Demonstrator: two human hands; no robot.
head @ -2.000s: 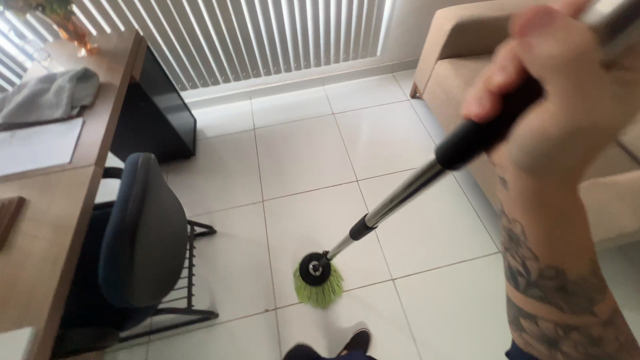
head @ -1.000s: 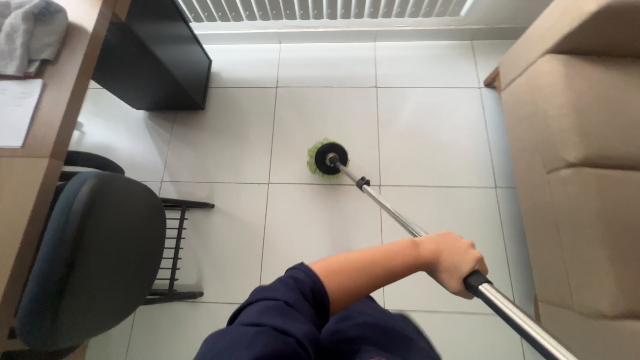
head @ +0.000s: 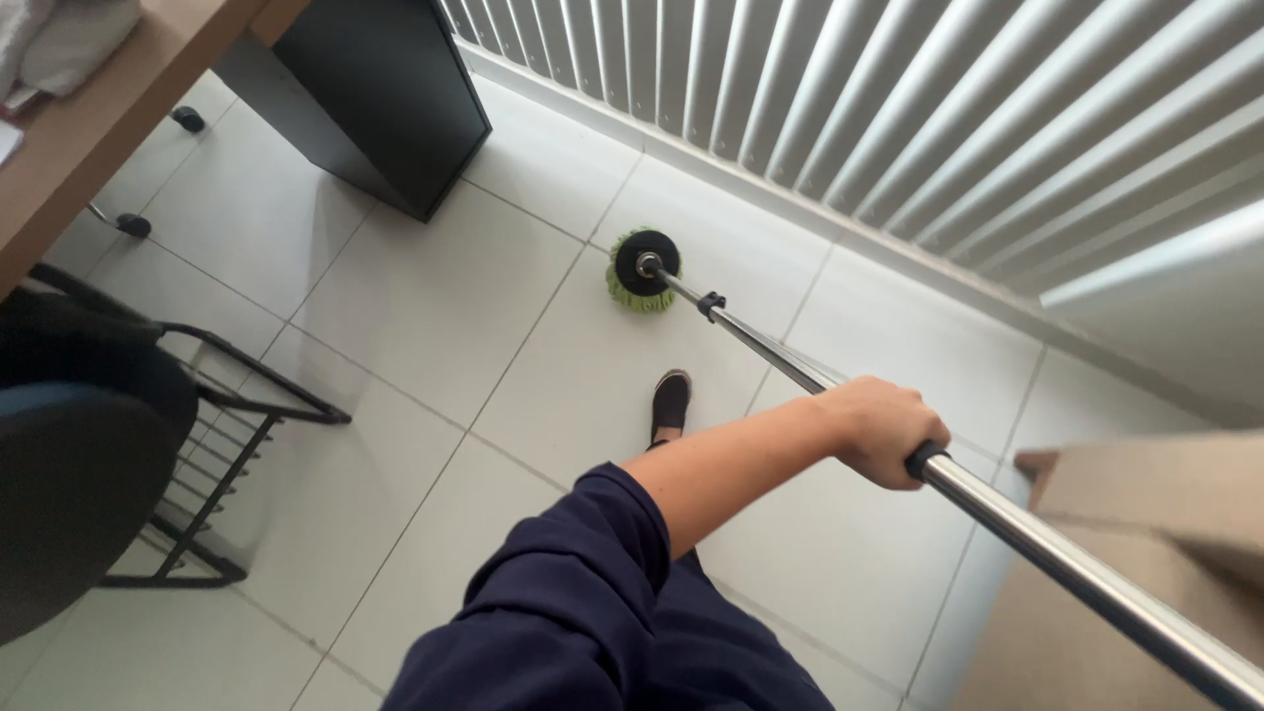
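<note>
My left hand [head: 884, 430] is closed around the metal pole [head: 1066, 553] of a mop, at a black collar partway along it. The pole slants from the lower right up to the round mop head [head: 644, 269], which has a black disc over green strands and rests on the tiled floor. A second black clamp [head: 711, 304] sits on the pole close to the head. My right hand is outside the view, as is the pole's upper end.
Vertical blinds [head: 790, 109] hang along the wall above a baseboard [head: 691, 163]. A black cabinet [head: 395, 99] stands under the wooden desk [head: 109, 109]. An office chair [head: 79, 494] with a black metal frame is at left, a beige sofa [head: 1116, 583] at lower right. My shoe [head: 671, 400] is below the mop head.
The mop head has moved nearer the baseboard since one second ago. My right hand, on the pole two seconds ago, is out of view, while my left hand remains on it. The view has turned.
</note>
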